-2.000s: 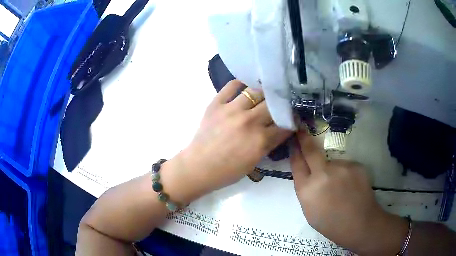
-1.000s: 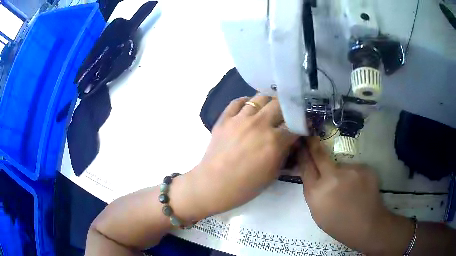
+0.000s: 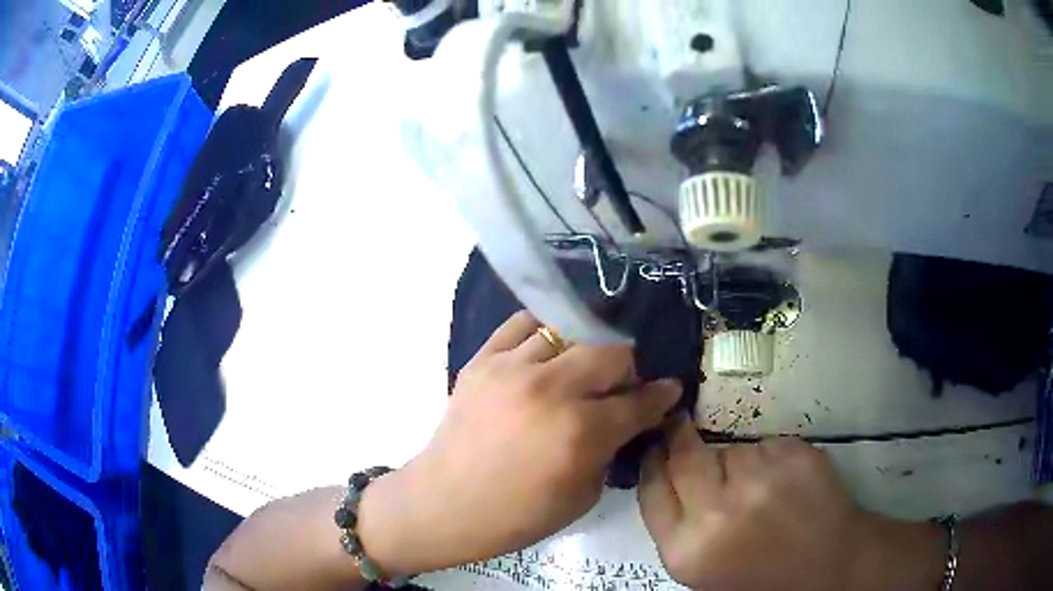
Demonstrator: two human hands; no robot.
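A black pouch body panel point(image 3: 491, 318) lies on the machine bed, partly under the white take-up cover and the needle area point(image 3: 664, 274). My left hand point(image 3: 537, 427) presses on the panel, fingers near its right edge. My right hand point(image 3: 739, 496) pinches the panel's near right edge, its fingertips close to my left fingertips. The part between my fingers is mostly hidden, so I cannot tell whether a zipper strip is there. A dark piece of the work shows below my left fingers.
Stacked black pieces point(image 3: 968, 323) lie right of the needle. Cream tension knobs point(image 3: 722, 210) stand above the bed. Black zipper strips point(image 3: 225, 202) and a dark panel point(image 3: 196, 375) lie at left, beside a blue bin point(image 3: 87, 277). Ruler markings run along the front edge.
The black panel has come further under the needle area and shows larger. Both hands now sit nearer the table's front, below the needle. The view has shifted, and the machine head appears further left.
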